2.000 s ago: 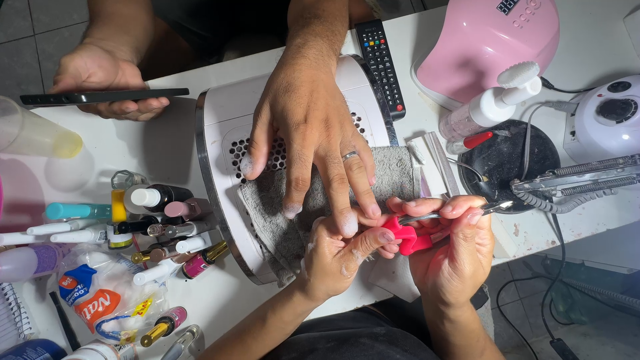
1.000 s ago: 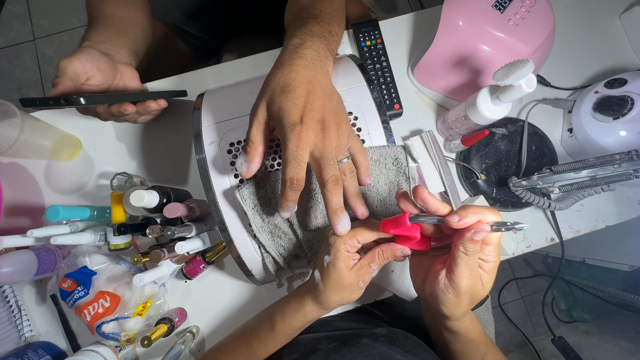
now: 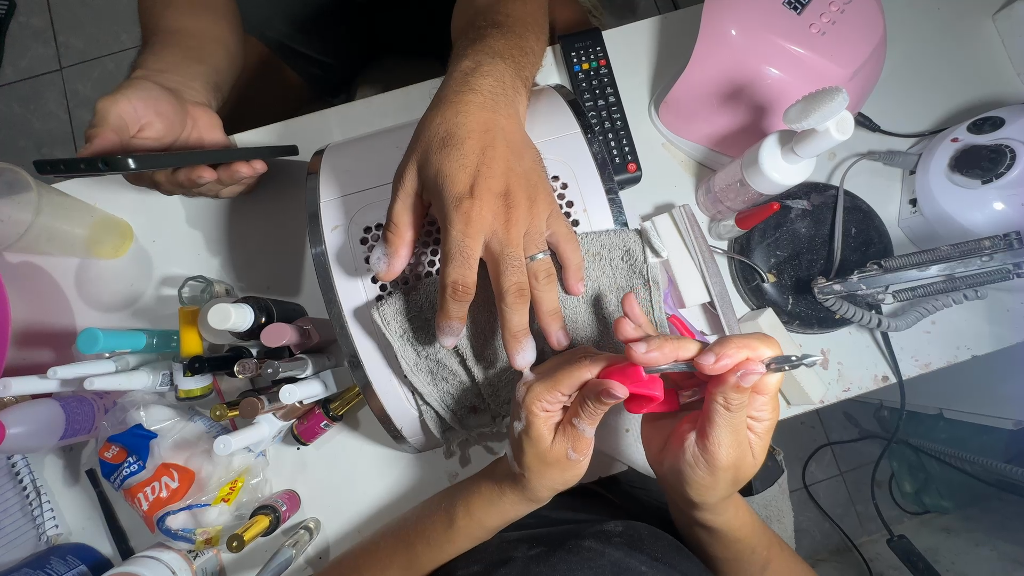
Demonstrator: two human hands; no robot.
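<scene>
My left hand (image 3: 560, 416), flecked with foam, pinches a red rubber piece (image 3: 636, 387) between thumb and fingers. My right hand (image 3: 712, 400) holds metal cuticle nippers (image 3: 792, 362); their jaws point right, and the handles run toward the red piece. Just above my left hand, another person's hand (image 3: 488, 200) lies palm down with spread fingers on a grey towel (image 3: 512, 336) over a white nail dust collector (image 3: 368, 168). Foam covers several of its fingertips, and one finger wears a ring.
Nail polish bottles (image 3: 320, 416) and a cotton bag (image 3: 160, 472) crowd the left. The person's other hand (image 3: 176, 136) holds a phone (image 3: 168, 160). A remote (image 3: 600, 104), pink nail lamp (image 3: 776, 72), pump bottle (image 3: 744, 184), black dish (image 3: 808, 256) and nail drill unit (image 3: 976, 168) stand behind and right.
Two seconds ago my left fingers were by the other person's fingertips and the nippers' handles. Now my left hand grips the red piece, and the nippers' jaws reach farther out past my right fingers.
</scene>
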